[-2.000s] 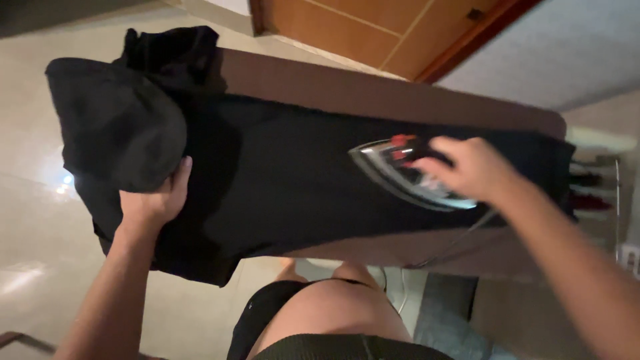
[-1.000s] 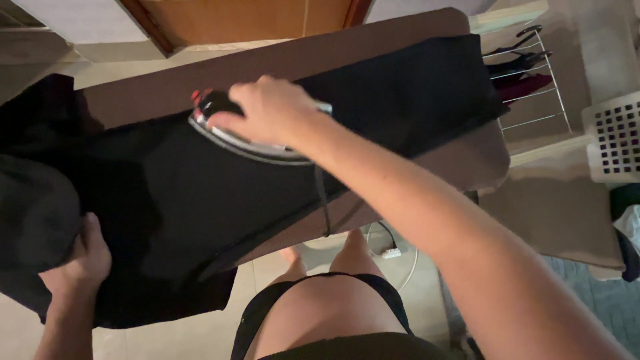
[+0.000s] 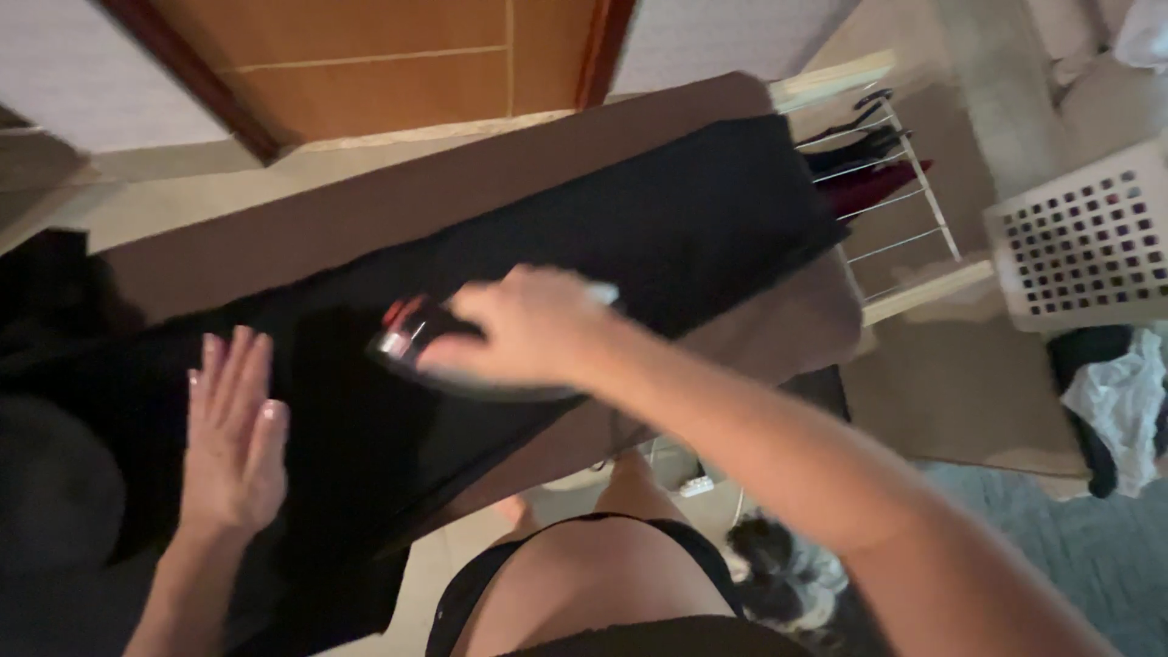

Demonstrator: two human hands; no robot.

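My right hand [image 3: 525, 333] is closed around the handle of a clothes iron [image 3: 411, 342], whose soleplate rests on a black garment [image 3: 639, 228]. The iron's front end, with a red part, points left. The garment lies lengthwise over a brown ironing board [image 3: 365, 214] and hangs over its near edge at the left. My left hand [image 3: 228, 429] is flat, fingers extended, over the garment left of the iron, and grips nothing. A rounded dark grey part [image 3: 55, 484] of the cloth lies left of that hand.
Past the board's right end is a wire rack [image 3: 922, 196] with dark and red clothes. A white perforated basket [image 3: 1086, 237] stands farther right, above some clothing [image 3: 1118, 411]. A wooden door [image 3: 383, 64] is beyond the board. A furry animal [image 3: 789, 570] and a power cord [image 3: 698, 485] are on the floor.
My left hand has let go of the rounded dark part of the garment and now lies flat to its right. The iron has moved over the garment in my right hand. The view has turned.
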